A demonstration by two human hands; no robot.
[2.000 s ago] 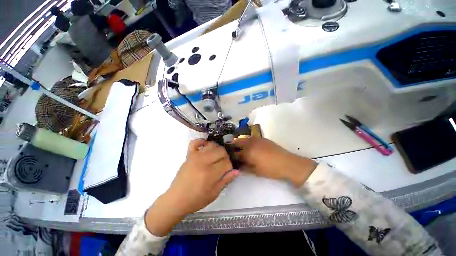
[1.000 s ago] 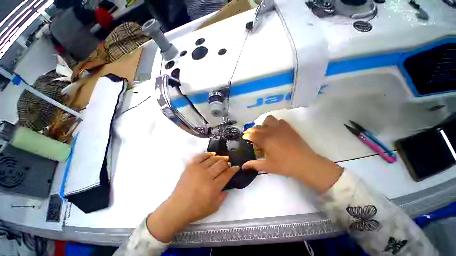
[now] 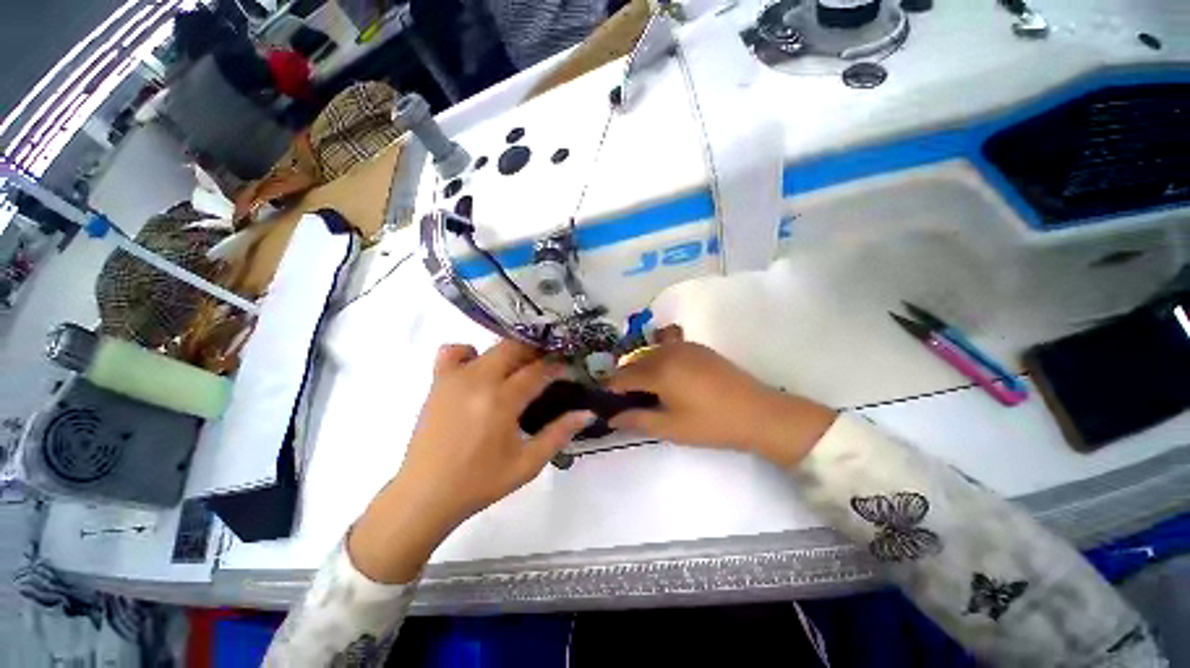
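A small black folded piece [image 3: 587,407] lies on the machine bed just in front of the presser foot [image 3: 598,363]. My left hand [image 3: 486,415] grips its left end between thumb and fingers. My right hand [image 3: 692,398] grips its right end, fingertips close to the foot. The needle area is partly hidden by metal parts and fingers. The white sewing machine [image 3: 861,209] with a blue stripe stands behind my hands.
A white panel with black ends [image 3: 268,365] lies at left, beside a pale green thread cone [image 3: 157,376] and a grey box [image 3: 98,444]. Pink and blue snips [image 3: 963,355] and a black phone [image 3: 1116,379] lie at right. Checked cloth [image 3: 150,281] is behind left.
The black piece was spread flat under my hands a second ago; now it is bunched narrower. My left hand has moved up beside the foot and my right hand's fingers have closed in on the piece.
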